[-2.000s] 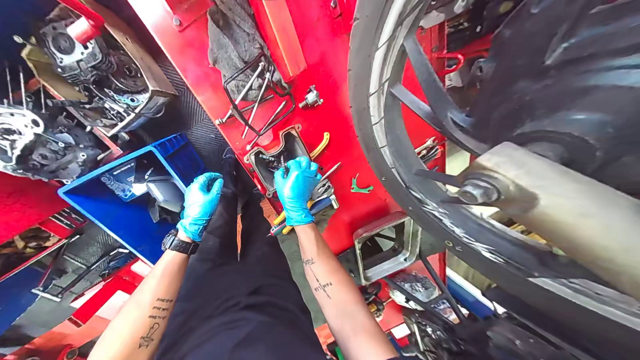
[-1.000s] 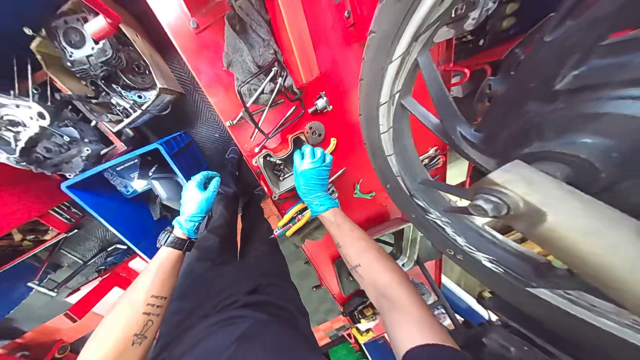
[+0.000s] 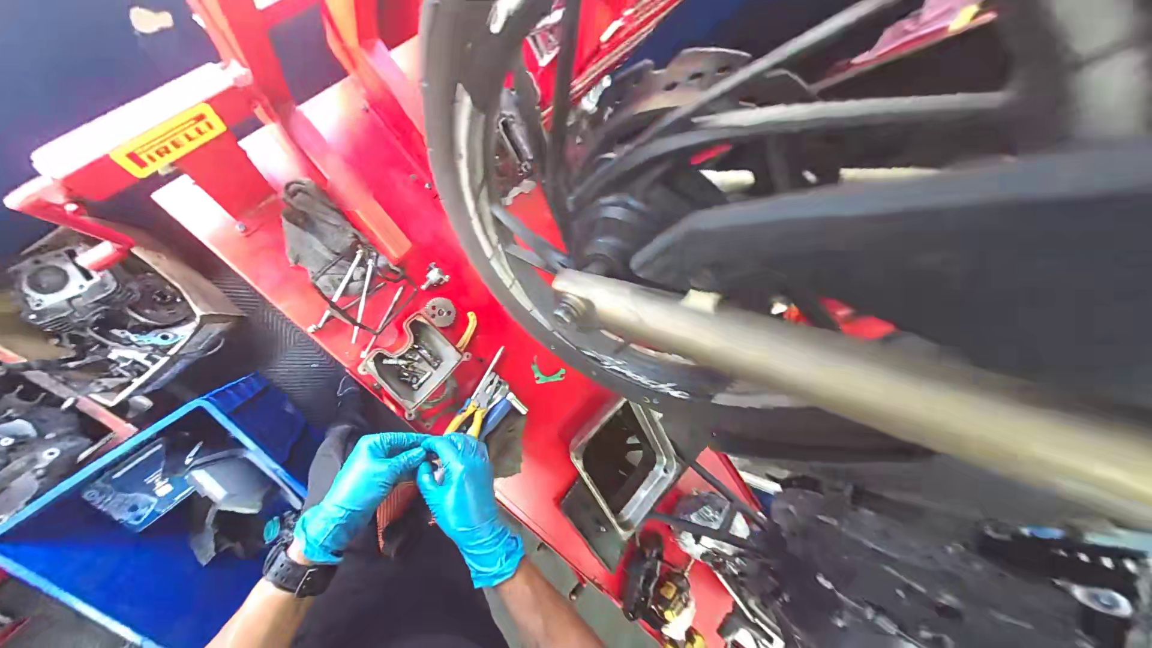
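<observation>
My left hand and my right hand, both in blue gloves, meet at the fingertips over the near edge of the red bench. Whatever lies between the pinched fingers is too small to make out. Just beyond them is a metal cover used as a tray, with bolts inside. Yellow-handled pliers lie right of it, close to my right hand. A round metal disc and a curved yellow piece sit past the cover. A green part rests further right.
A motorcycle wheel and a swingarm take up the right side. At left stand a blue bin with parts and a box with an engine. A rectangular metal housing lies on the bench at right; a grey rag lies further back.
My right hand has left the metal cover and come back to meet my left hand, which was apart at the left. The view has shifted to show more of the motorcycle.
</observation>
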